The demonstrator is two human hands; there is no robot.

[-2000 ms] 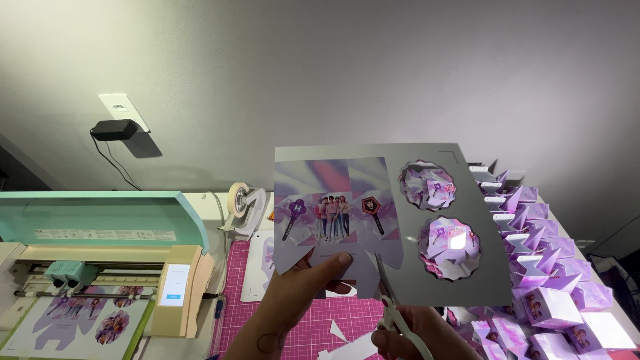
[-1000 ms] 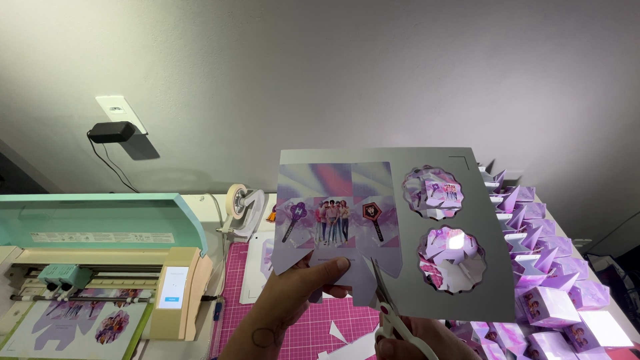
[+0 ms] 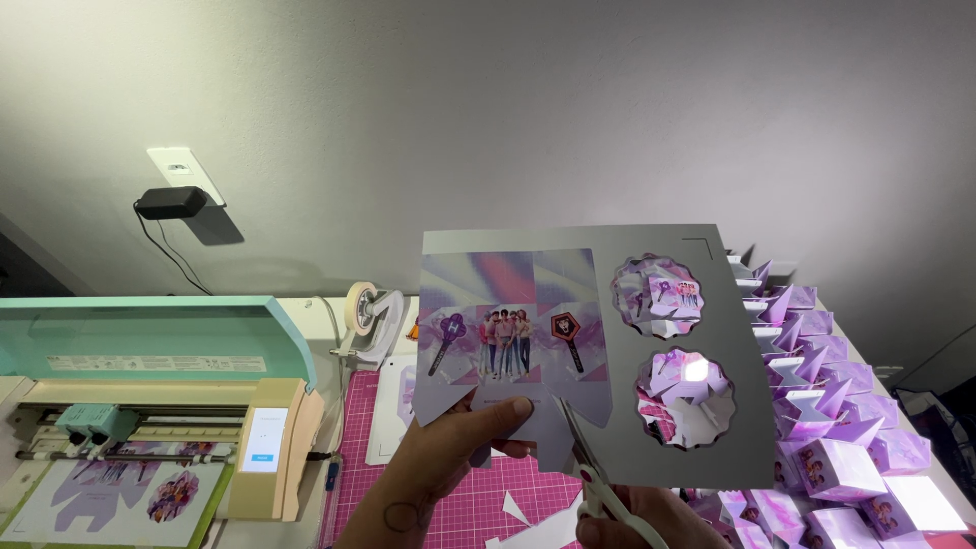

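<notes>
A printed cardstock sheet [image 3: 690, 297] with a purple box template and two scalloped round holes is held up in front of the camera. My left hand [image 3: 473, 435] pinches its lower middle, thumb on the printed face. My right hand [image 3: 640, 515] grips white-handled scissors [image 3: 591, 461], their blades at a slit between the template's lower flaps. Through the holes, purple boxes and part of the mat show. The right fingers are partly hidden by the sheet and the handles.
A mint cutting machine [image 3: 278, 427] with a printed sheet on a green mat stands left. Beyond the pink cutting mat [image 3: 473, 496], with paper scraps [image 3: 517, 509], is a tape dispenser [image 3: 381, 328]. Assembled purple boxes [image 3: 839, 469] crowd the right. A black adapter [image 3: 171, 203] hangs at the wall outlet.
The scissors have shifted slightly relative to the template's lower flaps. Both hands keep their hold on the sheet and the scissors.
</notes>
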